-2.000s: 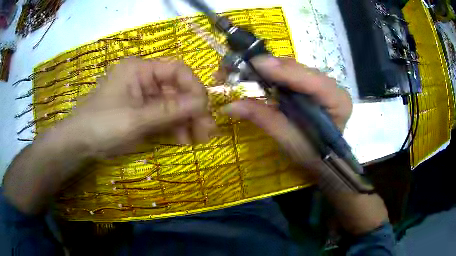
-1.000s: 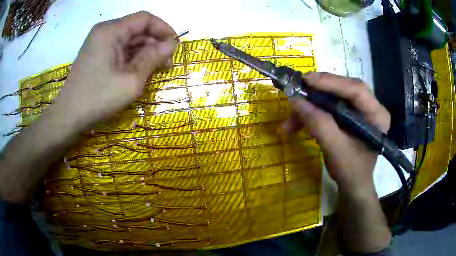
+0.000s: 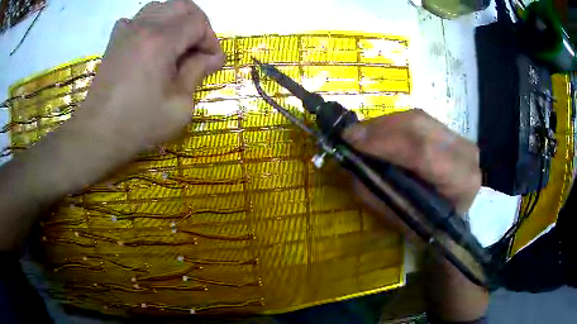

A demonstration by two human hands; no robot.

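Observation:
A shiny yellow-amber panel (image 3: 335, 221) with a grid of fine lines lies flat in front of me. My right hand (image 3: 417, 158) grips the black soldering iron (image 3: 294, 88), its dark tip just above the panel's upper part. A thin curved tube (image 3: 278, 107) runs beside the iron and ends near the tip. My left hand (image 3: 155, 76) is over the panel's upper left, fingertips pinched left of the iron tip; whether they hold a wire cannot be made out. Rows of thin brown-red wires (image 3: 218, 236) with small white beads lie on the panel's left half.
A black box (image 3: 512, 114) with metal fittings and cords stands at the right. Part of a second yellow panel (image 3: 547, 209) shows beyond it. A round green-yellow item (image 3: 452, 5) and a green object (image 3: 550, 31) are at the upper right. Loose reddish-brown wires (image 3: 19, 9) lie upper left.
The iron's tip has moved slightly left and down, and the handle has rolled so the curved tube shows. My left fingertips are lower, and the wire end seen there earlier is no longer visible.

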